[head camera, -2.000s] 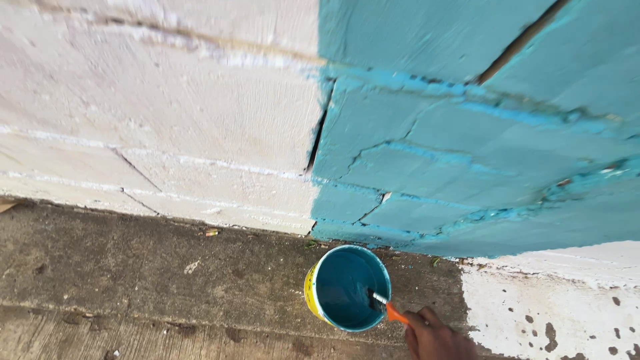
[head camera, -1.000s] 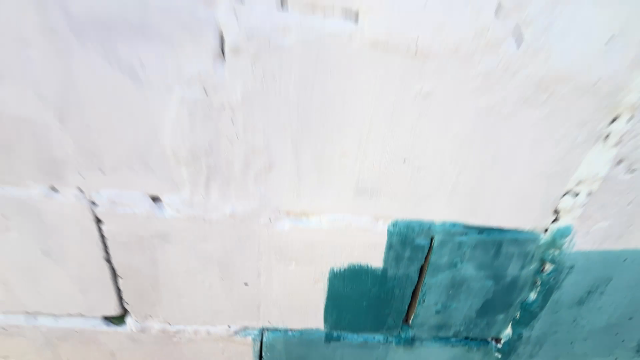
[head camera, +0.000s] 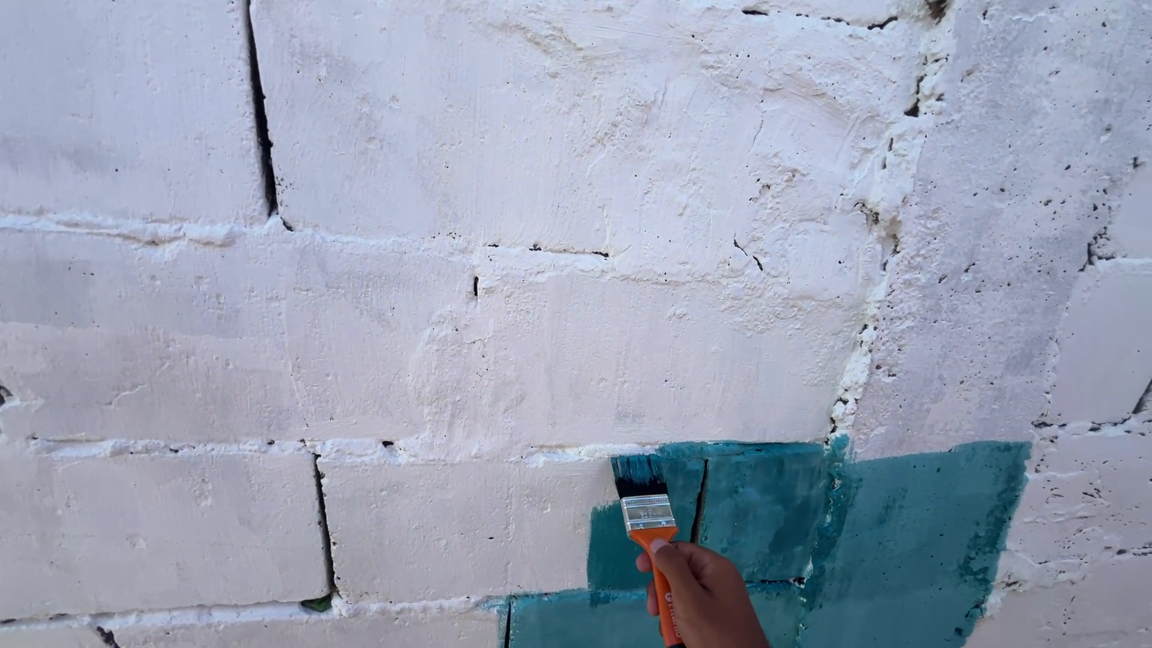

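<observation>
My right hand grips the orange handle of a flat paintbrush with a metal ferrule. The dark bristles point up and carry teal paint; their tips are at the left edge of the teal painted area, just below a mortar joint. Left of the brush the block wall is white. Fresh teal covers blocks around and to the right of my hand, ending at a ragged edge on the right. My left hand is out of view.
A rough vertical mortar seam runs down the wall toward the teal paint. Dark open cracks split several block joints. White wall surface spreads above and to both sides of the teal.
Two seconds ago my right hand held the brush in a bucket of teal paint on the ground. Now the brush is up at the wall. The view has swung upward.
</observation>
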